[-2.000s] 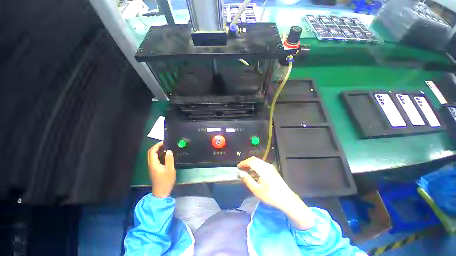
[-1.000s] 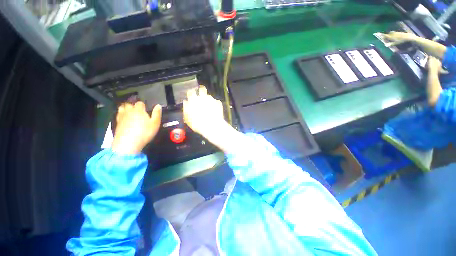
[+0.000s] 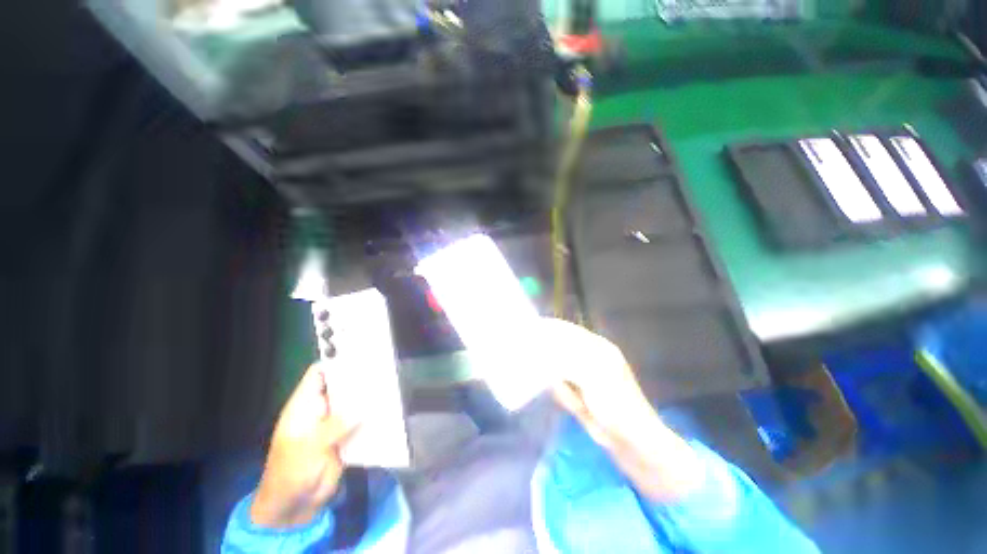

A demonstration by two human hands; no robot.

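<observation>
My left hand (image 3: 301,449) holds a white smartphone (image 3: 366,379) by its lower left side, back towards me, with dark camera circles at its upper left. My right hand (image 3: 593,373) holds a second white smartphone (image 3: 487,314) by its lower right side; it is tilted and glares brightly, so its details are washed out. Both phones are raised in front of the black press (image 3: 411,141), which is blurred. The phones partly hide the press's control panel; a bit of the red button and one green button show.
A black phone tray (image 3: 660,265) with bare pockets lies right of the press, beside the yellowish air hose (image 3: 564,206). Farther right, another black tray (image 3: 781,200) carries three white phones (image 3: 890,176). A small white slip (image 3: 311,279) is at the press's left edge. Blue bins (image 3: 882,395) stand below the bench.
My hands have come back from the press nest towards my body, each now with a white phone. The view has shifted, and the other person's hands at the right are out of view.
</observation>
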